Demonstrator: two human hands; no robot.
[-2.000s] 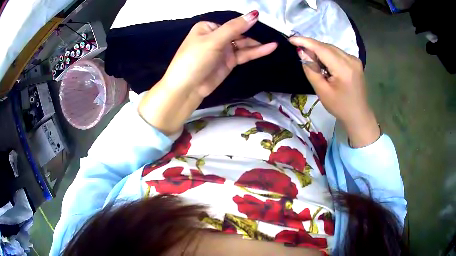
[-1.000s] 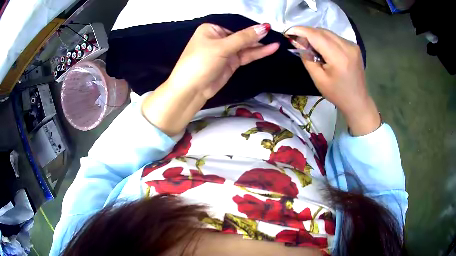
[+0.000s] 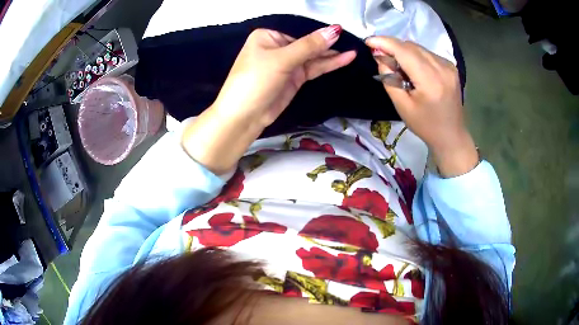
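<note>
A black garment piece (image 3: 190, 70) lies across the lap, with smooth white fabric (image 3: 305, 7) beyond its far edge. My left hand (image 3: 273, 82) is over the black cloth, palm up, thumb stretched toward the cloth's far edge and fingers bent. Whether it pinches the cloth cannot be told. My right hand (image 3: 422, 82) is at the far edge to the right, thumb and forefinger together at the cloth. Small silver scissors (image 3: 397, 80) sit in its palm, blades pointing left. No needle or thread can be made out.
A pink waste basket (image 3: 108, 120) stands on the floor at the left. Beside it is a grey box (image 3: 127, 51) with rows of round dark-and-red items. A white-covered table edge (image 3: 32, 38) is at the upper left. Dark things lie on the floor at the upper right.
My right hand moved in slightly over the cloth edge and back, and the scissors in it turned a little. My left hand shifted slightly right. The black cloth is nearly unchanged.
</note>
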